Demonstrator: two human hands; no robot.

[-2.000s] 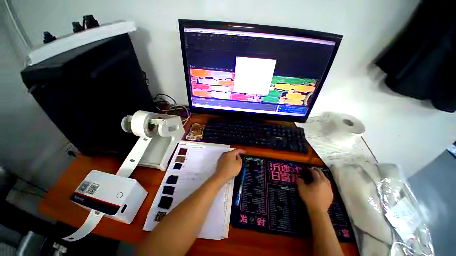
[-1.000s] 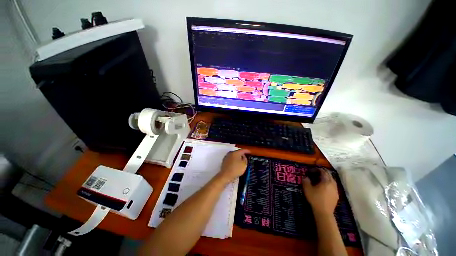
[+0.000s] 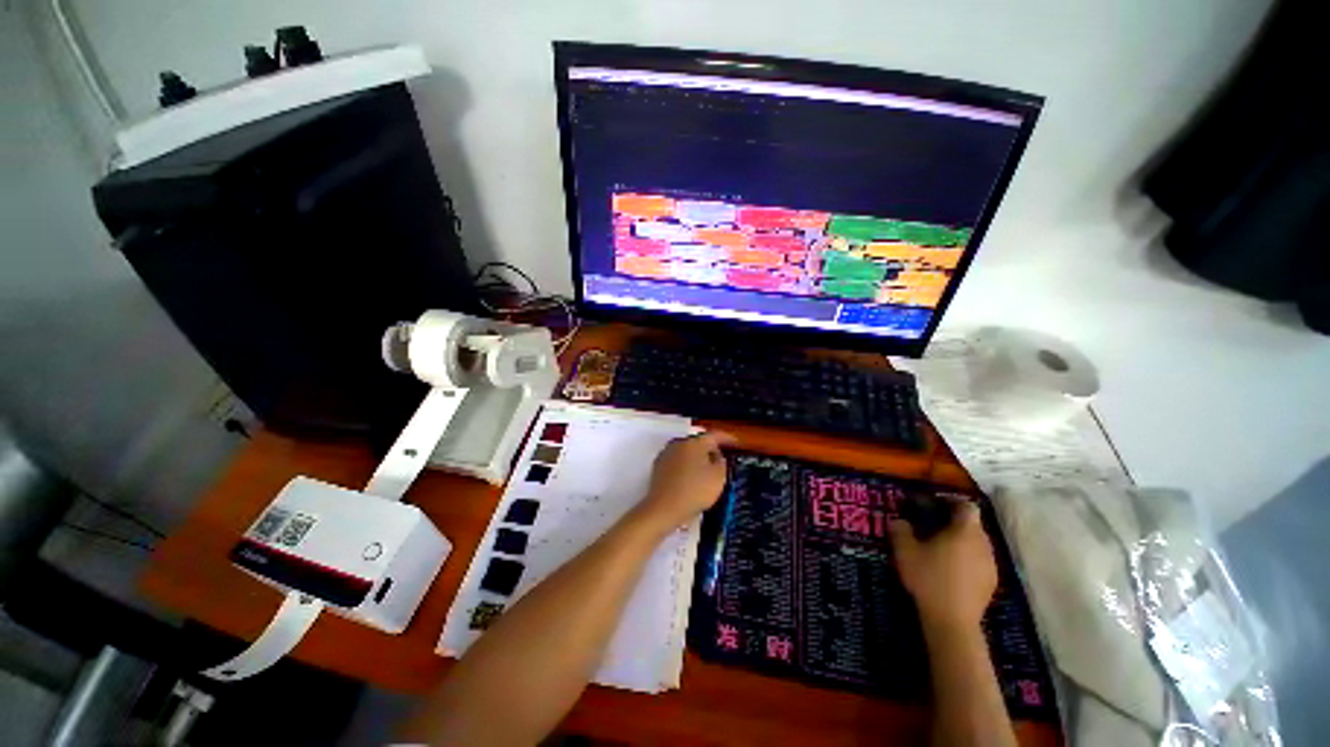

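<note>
My right hand [image 3: 948,560] rests over a small dark mouse [image 3: 925,511] on the black mouse pad [image 3: 817,613] with pink characters. My left hand [image 3: 689,479] lies on the right edge of the swatch sheets [image 3: 584,511], by the pad's upper left corner; its fingers are curled and I cannot tell whether it holds anything. The monitor [image 3: 788,190] shows a marker of red, orange, pink, green and yellow pieces on a dark ground. The black keyboard [image 3: 766,391] lies below the monitor, touched by neither hand.
A white label printer [image 3: 343,552] and a label roll holder [image 3: 489,416] stand on the left, before a large black box-shaped object [image 3: 292,248]. A bagged cream garment [image 3: 1087,584] lies right of the pad. A white roll [image 3: 1028,365] sits on handwritten paper behind it.
The white window on the screen has closed, and the coloured marker has shifted right on it. The view has moved slightly. Both hands keep nearly the same places.
</note>
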